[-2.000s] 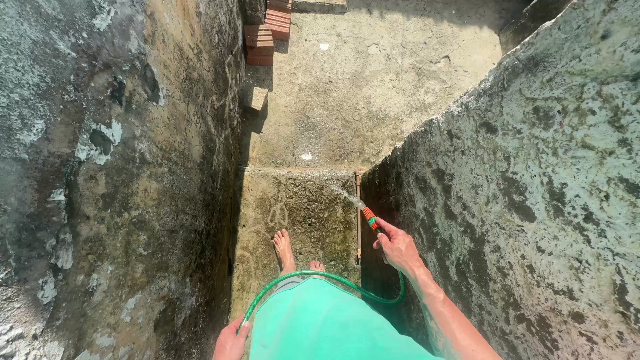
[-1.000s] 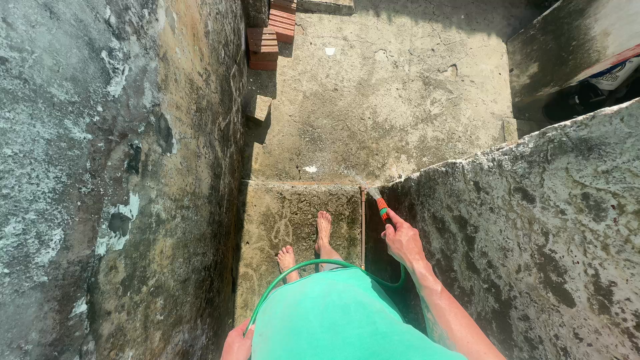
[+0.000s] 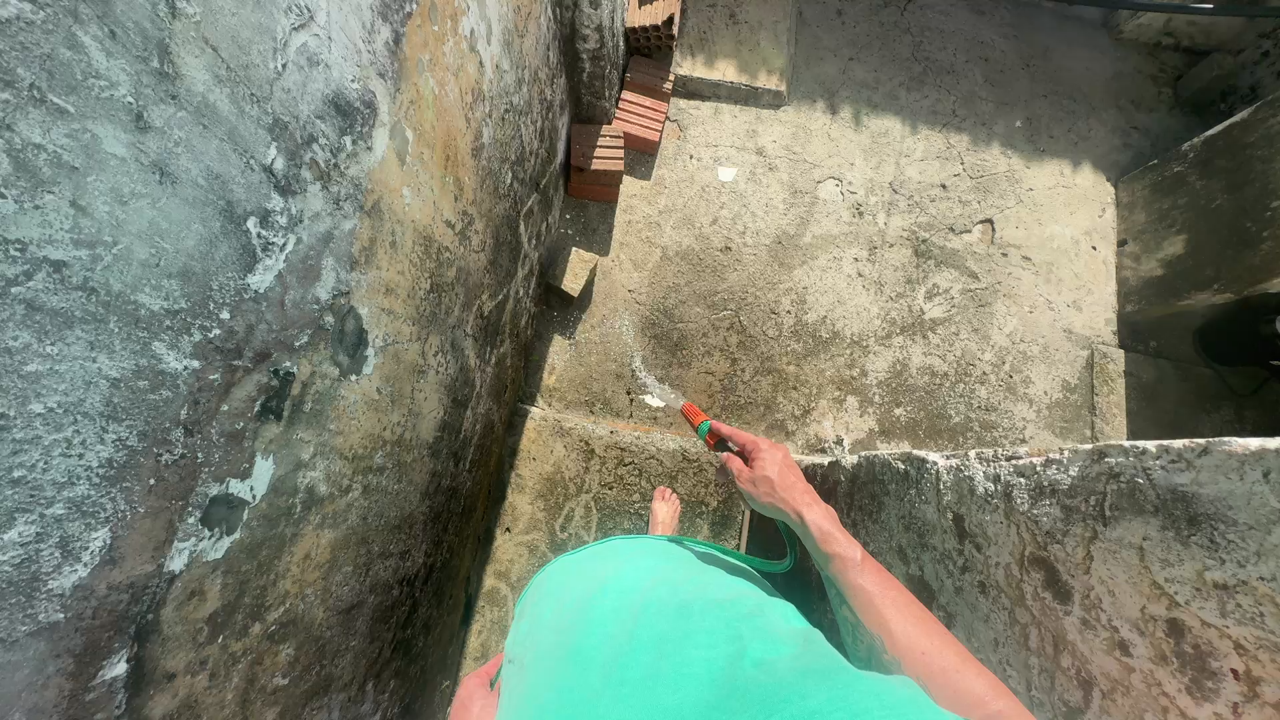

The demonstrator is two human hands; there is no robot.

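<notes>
My right hand [image 3: 770, 475] grips an orange and green hose nozzle [image 3: 705, 427], and water sprays from its tip up and to the left over the concrete floor [image 3: 760, 320]. A green garden hose [image 3: 775, 562] curves below that hand and runs along the front of my turquoise shirt. At the bottom edge, my left hand [image 3: 477, 690] shows only in part beside the shirt; its fingers are mostly hidden, and what they hold cannot be made out. One bare foot [image 3: 664, 510] stands on the concrete below the nozzle.
A tall stained wall [image 3: 400, 400] rises close on my left, and a lower rough wall [image 3: 1060, 560] stands on my right. Hollow red bricks [image 3: 597, 160] and a small block [image 3: 572, 272] lie along the left wall. A low ledge [image 3: 640, 428] crosses the floor ahead of my foot.
My right hand has brought the nozzle forward and left, past the floor ledge. The spray now lands on the floor beyond it. Only one foot shows now. The view has shifted.
</notes>
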